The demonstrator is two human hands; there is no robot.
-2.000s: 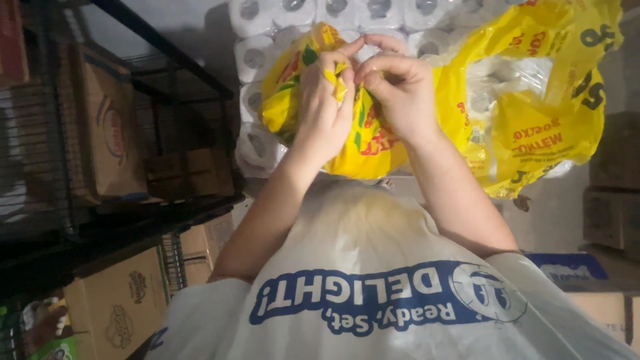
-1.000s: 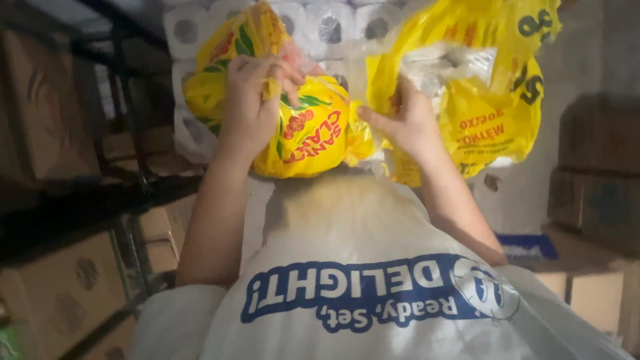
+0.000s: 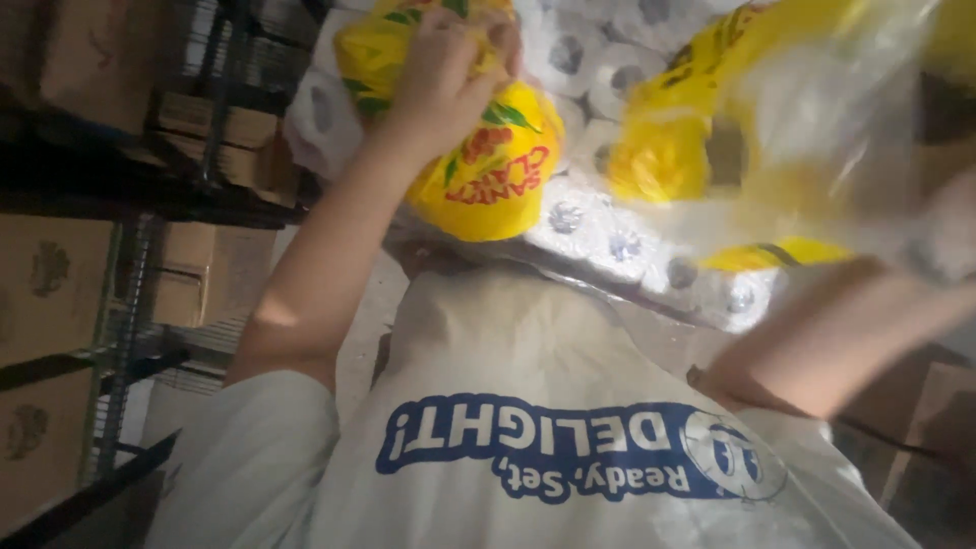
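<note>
My left hand (image 3: 450, 76) grips the gathered top of a full yellow plastic bag (image 3: 496, 183) with red lettering and green leaves. That bag rests on plastic-wrapped packs of white toilet paper rolls (image 3: 602, 236). A second yellow and clear plastic bag (image 3: 663, 152), blurred by motion, stretches over the rolls at the upper right. My right hand (image 3: 945, 221) is at the right edge beside its clear part, too blurred to show its fingers or its hold.
Black wire shelving (image 3: 126, 335) with cardboard boxes (image 3: 49, 286) stands along the left. More cardboard boxes (image 3: 926, 435) are at the lower right. The front of my pale printed shirt (image 3: 534, 358) fills the lower middle.
My right hand has swung out to the right, away from the full bag. The second bag has shifted and spread, and more of the rolls show between the two bags.
</note>
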